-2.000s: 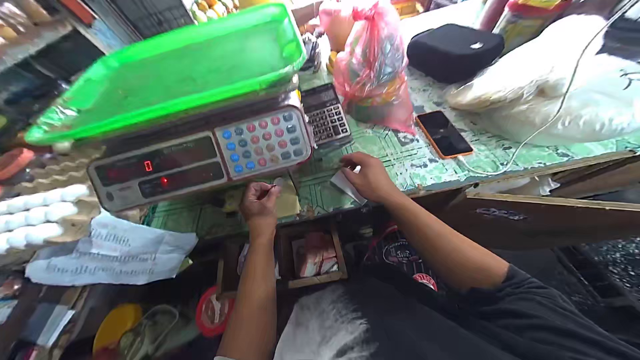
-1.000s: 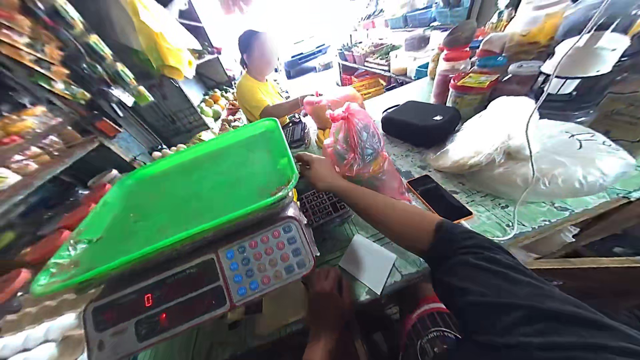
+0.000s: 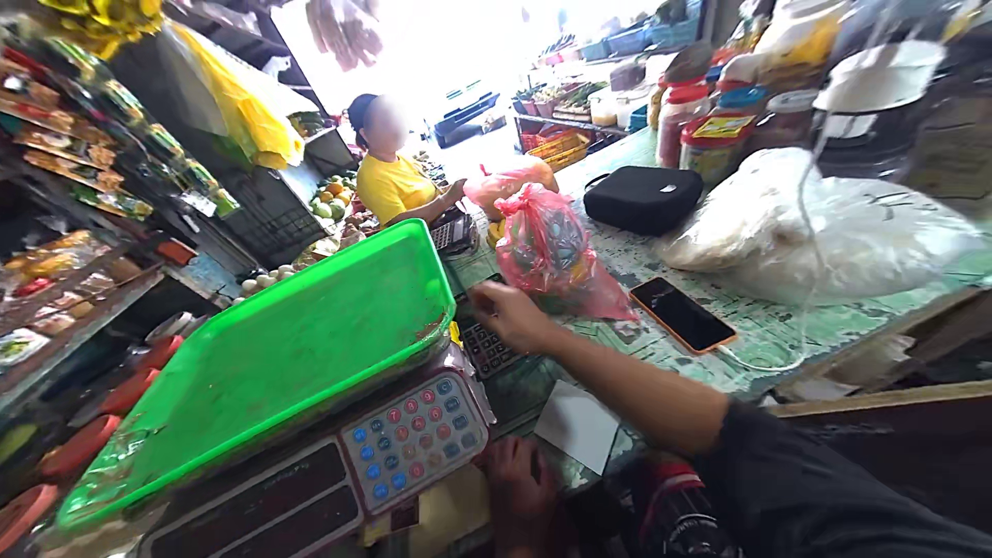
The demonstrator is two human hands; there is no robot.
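My right hand (image 3: 511,316), fingers curled, is over a desk calculator (image 3: 484,345) beside the weighing scale; whether it holds anything is unclear. My left hand (image 3: 521,469) rests low at the scale's right edge, dark and blurred, near a white sheet of paper (image 3: 577,425). The scale's keypad (image 3: 416,440) and its green plastic tray (image 3: 271,349) fill the lower left. Just beyond my right hand stands a tied pink plastic bag (image 3: 546,248) with wrapped goods inside. A phone (image 3: 682,314) with an orange edge lies right of it, a white cable plugged in.
Across the counter (image 3: 620,271) a person in a yellow shirt (image 3: 395,186) has a hand at another pink bag (image 3: 508,182). A black zip case (image 3: 643,199), large clear plastic bags (image 3: 837,232) and lidded jars (image 3: 717,143) stand to the right. Hanging packets are at left.
The view has tilted up, bringing the person in yellow into sight. My right hand has gone from beside the paper, past the calculator to the tray's far corner, then back over the calculator.
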